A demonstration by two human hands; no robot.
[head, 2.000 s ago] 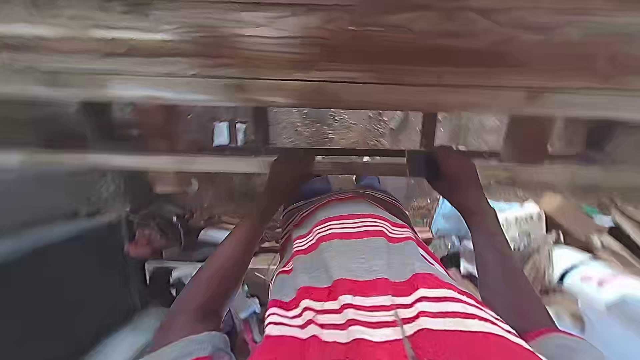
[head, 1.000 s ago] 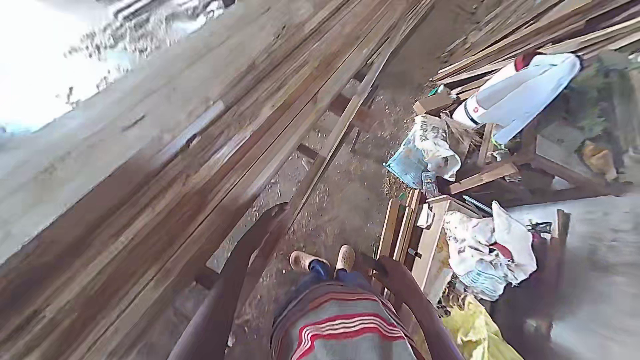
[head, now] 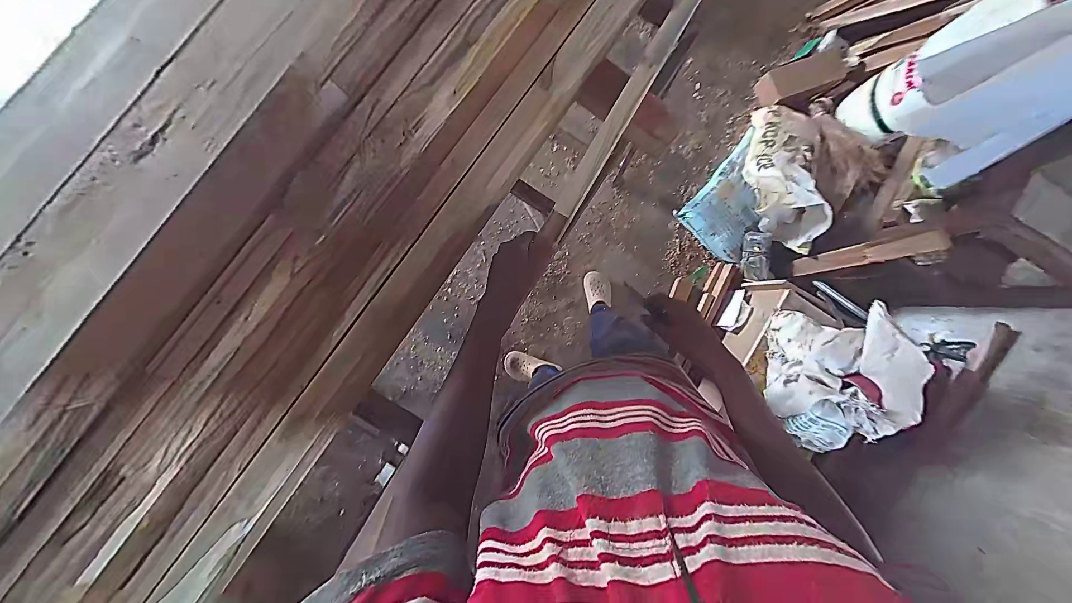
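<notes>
My left hand is closed around a narrow wooden strip that runs along the outer side of a workbench of long planks. Short dark crosspieces join the strip to the bench. My right hand is at my right side, beside a bundle of wood offcuts. A dark, thin thing shows at its fingertips, too blurred to name, and the inside of that hand is hidden.
Right of my feet lie a blue and white sack, a white printed sack, a crumpled white bag, a large white roll or bag and a timber frame. Wood shavings cover the ground.
Two seconds ago both hands were at the wooden strip; my right hand has since come away to my right side. The view has turned strongly. My feet have moved apart.
</notes>
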